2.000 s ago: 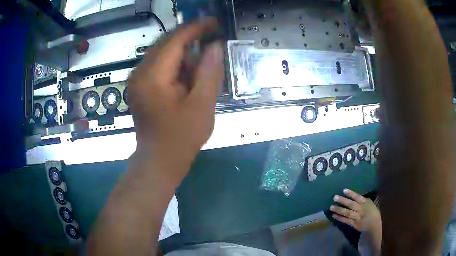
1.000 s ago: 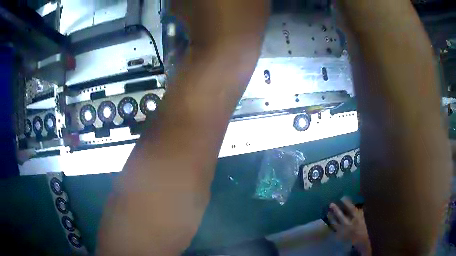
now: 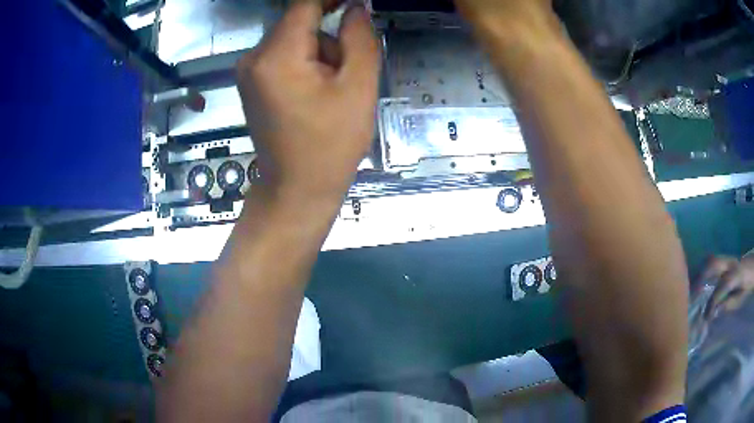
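My left hand (image 3: 310,99) is raised at the top centre, back towards me. Its thumb and finger pinch a small white piece (image 3: 334,21), possibly tissue, partly hidden by the fingers. My right forearm reaches up from the lower right. My right hand (image 3: 500,11) is cut off by the top edge; its fingers do not show. Below the hands is the silver fixture plate (image 3: 496,130), partly covered by my right forearm. No syringe can be made out.
A single round part (image 3: 508,199) sits on the white rail (image 3: 438,225). Panels of round parts lie at the left (image 3: 145,311) and right (image 3: 529,279) of the green bench. White tissue (image 3: 307,340) lies near me. Another person's hands (image 3: 727,281) hold something clear at right. A blue cover (image 3: 70,116) stands left.
The clear bag with green bits has gone from the bench. The other person's hand has moved right. My left hand is back in view, higher than at first. My right forearm now slants up and left.
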